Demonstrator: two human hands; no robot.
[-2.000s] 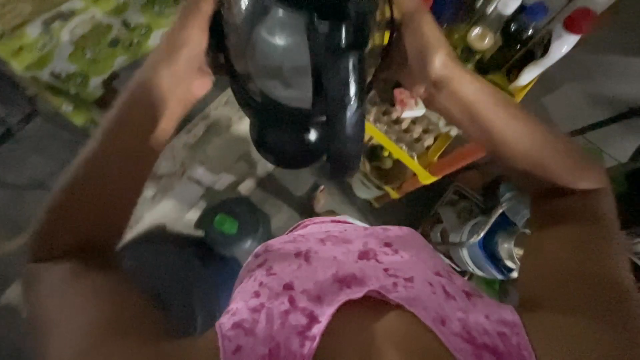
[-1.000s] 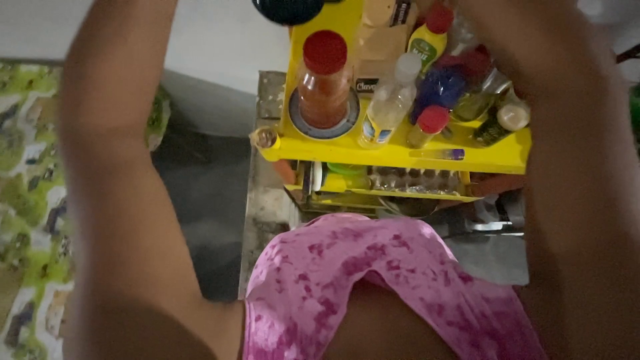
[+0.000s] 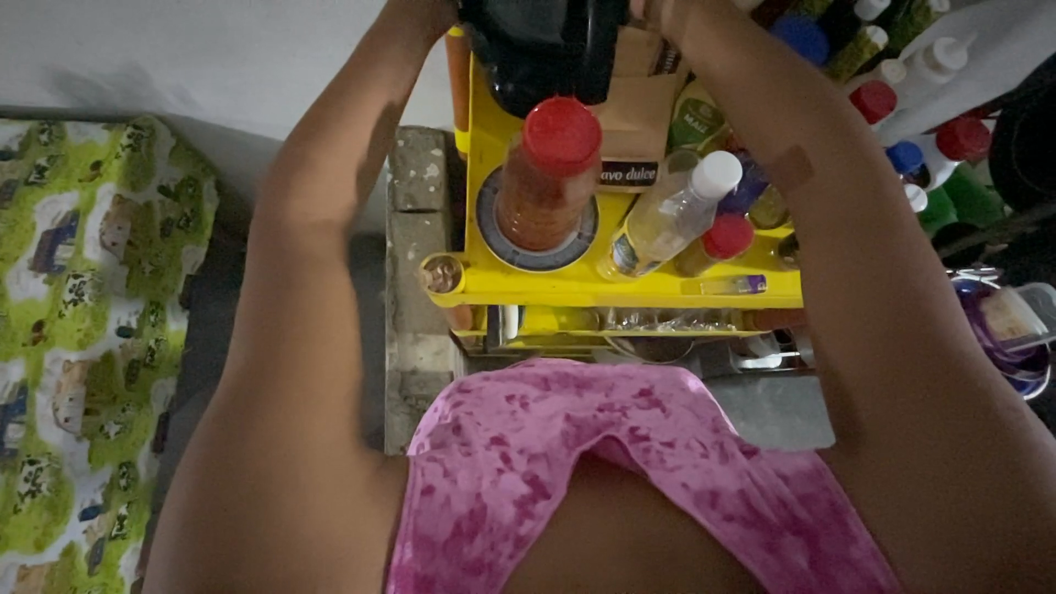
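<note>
A glossy black appliance (image 3: 544, 49), its kind unclear, is at the top edge, over the back of a yellow plastic shelf (image 3: 495, 285). My left hand (image 3: 437, 10) is at its left side and my right hand (image 3: 660, 12) at its right, both mostly cut off by the frame, so their grip cannot be fully seen. Just below the appliance stands a clear jar with a red lid (image 3: 549, 181), holding reddish contents, on a round grey-rimmed piece (image 3: 536, 262). To its right are a clear bottle with a white cap (image 3: 664, 219), a red-capped bottle (image 3: 718, 243) and a cardboard box (image 3: 631, 115).
More bottles (image 3: 874, 91) crowd the upper right. A green patterned cloth (image 3: 91, 330) covers a surface at left. Concrete blocks (image 3: 418, 247) stand beside the shelf. A small tube (image 3: 734, 285) lies near the shelf's front edge, and a purple-rimmed container (image 3: 1002, 338) is at far right.
The view has turned strongly, with the yellow shelf now in front. The black appliance, between both hands two seconds ago, is now over the shelf's back part.
</note>
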